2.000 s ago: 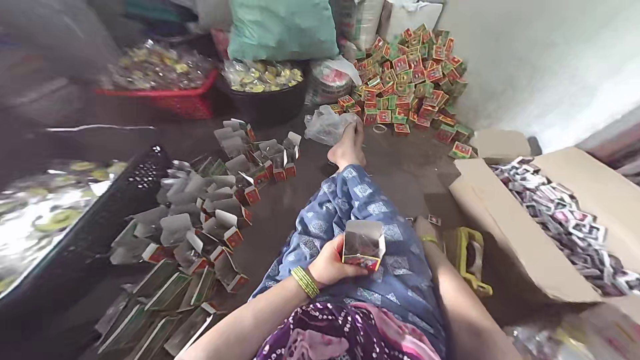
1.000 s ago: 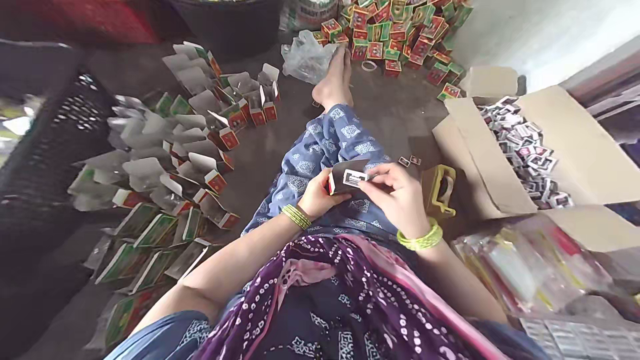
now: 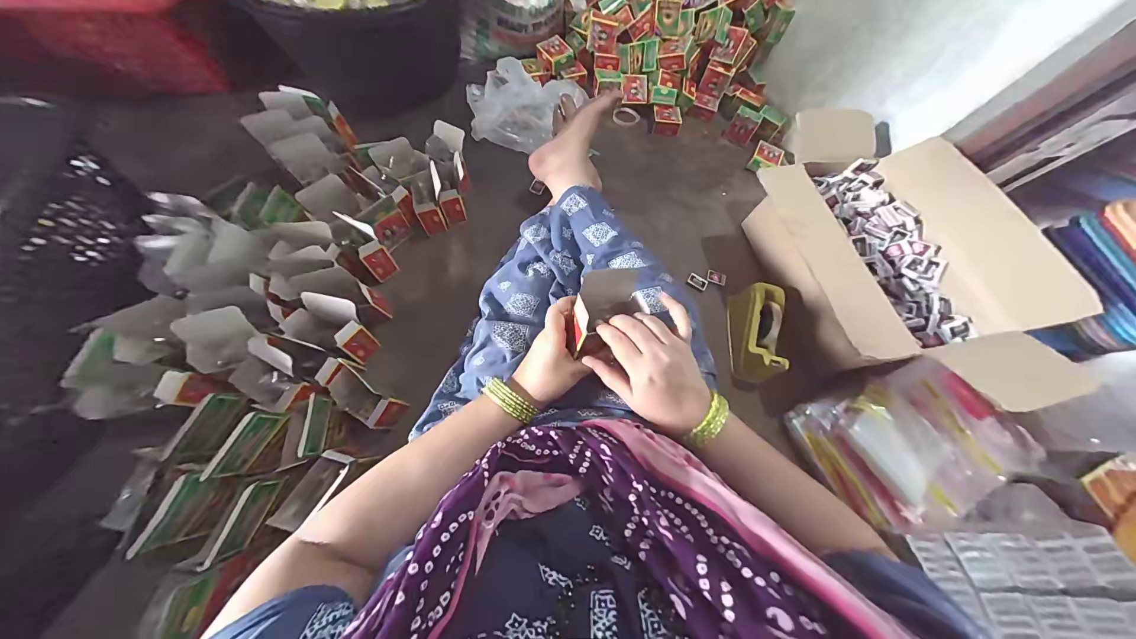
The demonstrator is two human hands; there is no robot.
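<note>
Over my lap, my left hand grips a small open-topped cardboard box by its left side, its grey flap standing up at the far side. My right hand lies over the near right part of the same box, fingers spread across its opening; whether anything is under them is hidden. Many similar boxes with raised flaps stand on the floor to my left. Small matchbox-like packets fill a large carton at the right. Two such packets lie on the floor beside my leg.
A yellow tape dispenser stands right of my knee, before the carton. Closed red and green boxes are heaped ahead past my foot, near a clear plastic bag. Plastic packaging lies at the right. A black crate is at far left.
The small packet seen in my right fingers one second ago no longer shows; that hand now covers the box opening. Two seconds ago only my left hand was at the box.
</note>
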